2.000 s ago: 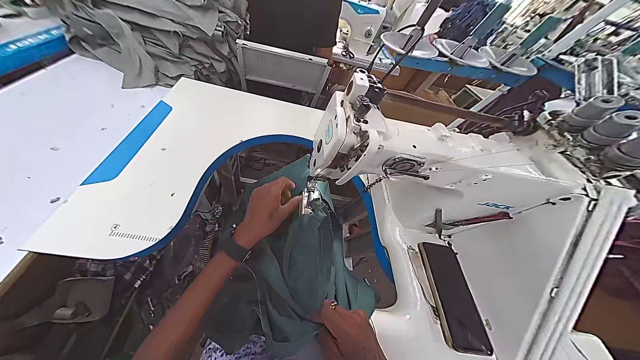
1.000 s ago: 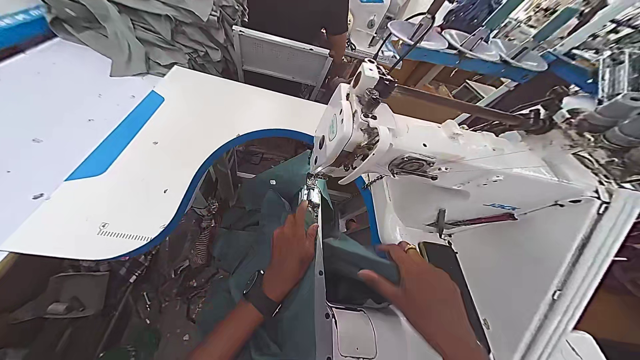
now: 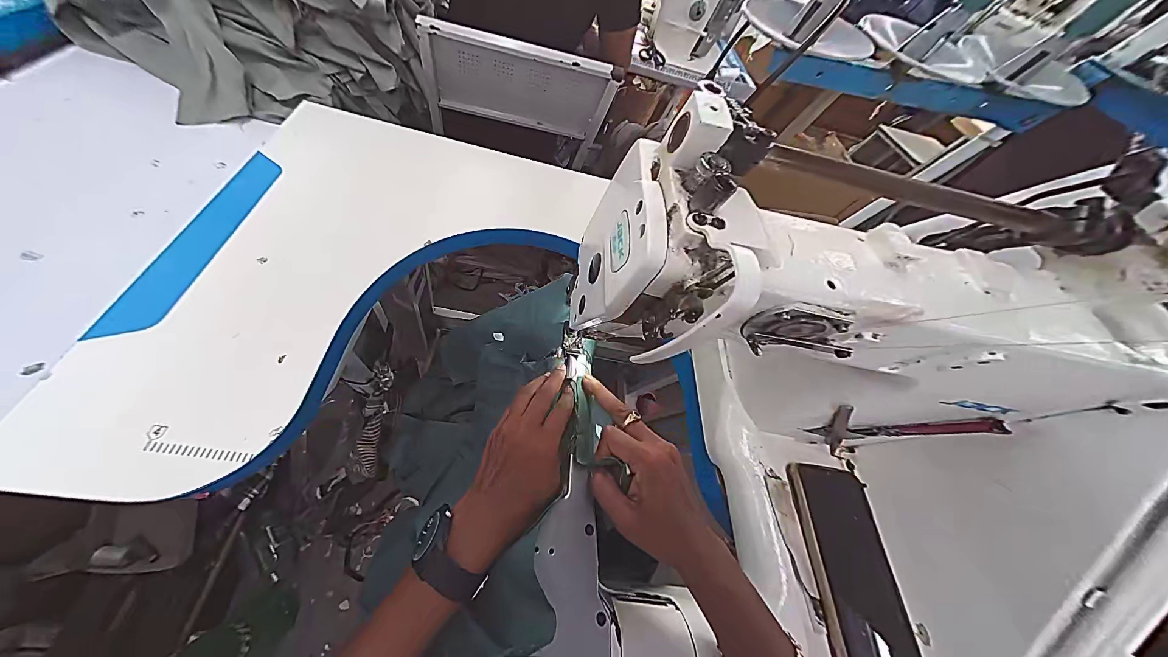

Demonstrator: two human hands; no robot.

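A white Jack industrial sewing machine (image 3: 630,246) has its presser foot (image 3: 573,363) over the narrow arm bed (image 3: 577,547). Green fabric (image 3: 493,374) lies under the foot and hangs down to the left of the bed. My left hand (image 3: 525,447), with a black watch at the wrist, presses on the fabric just in front of the foot. My right hand (image 3: 643,465), wearing a ring, pinches the fabric's folded edge to the right of the bed, its index finger close to the foot. The needle tip cannot be made out.
The white tabletop (image 3: 411,182) with a blue edge curves around the bed. A smartphone (image 3: 849,557) lies on the machine base at right. Grey fabric (image 3: 246,55) is heaped at the upper left. Beyond the machine, a person's arm (image 3: 618,41) shows near a white panel (image 3: 516,78).
My right hand has moved left and up, to the fabric edge close to the presser foot. My left hand stays by the foot. The green fabric held out at right a second ago is now gathered near the bed.
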